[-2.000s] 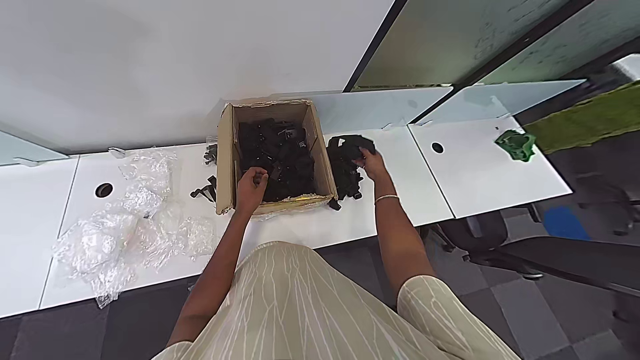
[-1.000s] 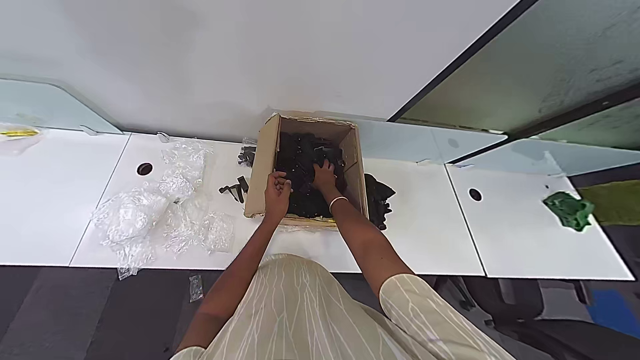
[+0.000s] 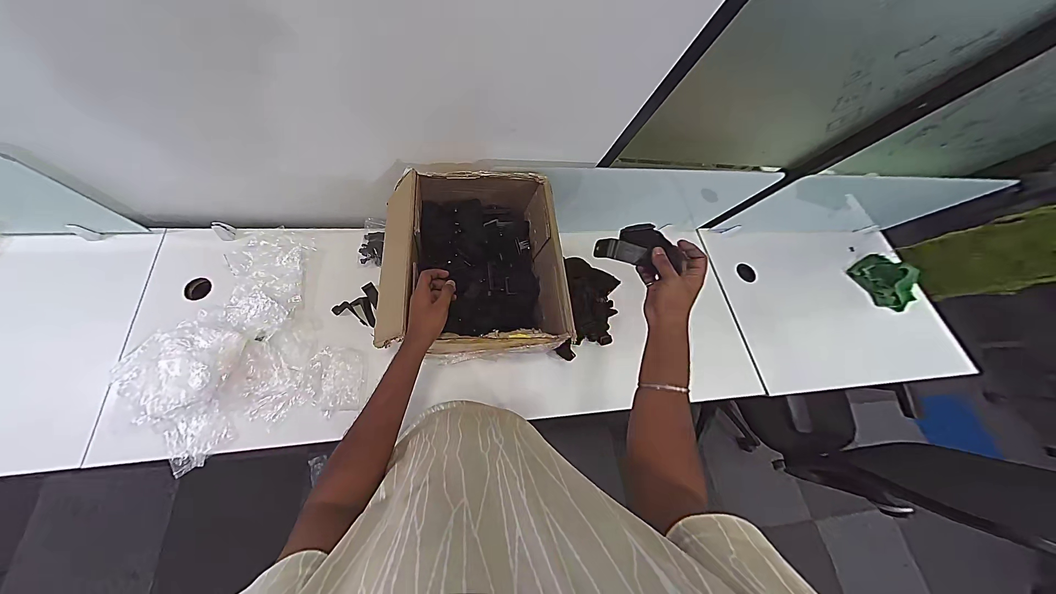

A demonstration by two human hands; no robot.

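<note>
An open cardboard box (image 3: pixel 398 256) stands on the white desk, holding a heap of black parts (image 3: pixel 487 264) whose exact kind I cannot tell. My left hand (image 3: pixel 433 301) is at the box's front left corner with its fingers curled over the edge of the heap; whether it grips a part is unclear. To the right of the box my right hand (image 3: pixel 675 276) is raised, shut on a black strap-like part (image 3: pixel 631 250). Between that hand and the box lies a pile of black parts (image 3: pixel 590 301), touching or close beside the box.
Crumpled clear plastic bags (image 3: pixel 190 371) cover part of the desk (image 3: pixel 577 388) at left. Small black pieces (image 3: pixel 359 307) lie left of the box. A green crumpled bag (image 3: pixel 883 280) sits far right. Glass partitions (image 3: pixel 660 194) line the back; office chairs (image 3: pixel 932 487) stand at lower right.
My right hand was inside the box one second ago; now it is out to the right, holding a black part. My left hand stays at the box's front left.
</note>
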